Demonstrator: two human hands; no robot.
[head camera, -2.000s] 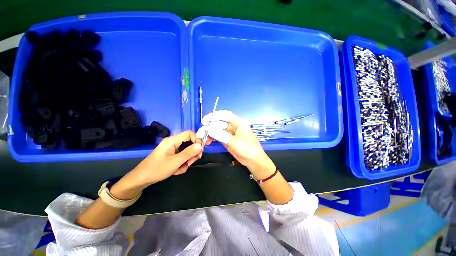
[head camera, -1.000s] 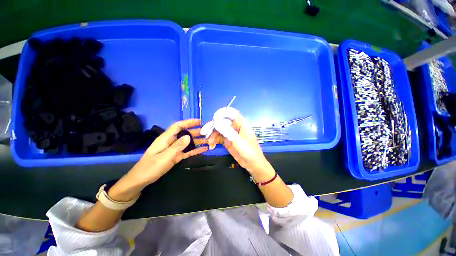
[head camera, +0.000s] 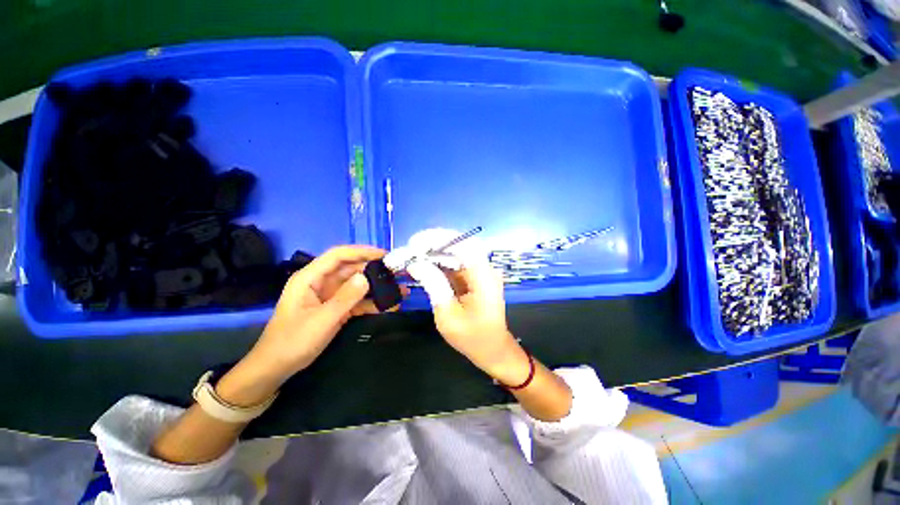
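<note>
My left hand (head camera: 321, 306), bare, holds a black plastic housing (head camera: 383, 285) between thumb and fingers above the front rim of the trays. My right hand (head camera: 464, 301), with white coverings on its fingers, holds a thin metal rod (head camera: 464, 238) that points up and to the right. The rod's lower end is at the top of the housing; whether it sits inside cannot be told. Loose rods (head camera: 533, 264) lie in the middle blue tray (head camera: 513, 108), and one rod (head camera: 390, 212) stands along its left wall.
The left blue tray (head camera: 296, 118) holds a heap of black housings (head camera: 128, 197). A narrower right tray (head camera: 755, 217) is packed with rods, with another tray beyond it. A green belt (head camera: 444, 22) runs behind, carrying a small dark item (head camera: 672, 21). A dark bench edge (head camera: 326, 380) lies in front.
The black housing now shows clearly in my left hand. The rod in my right hand has tilted further right. The dark item on the belt has moved right.
</note>
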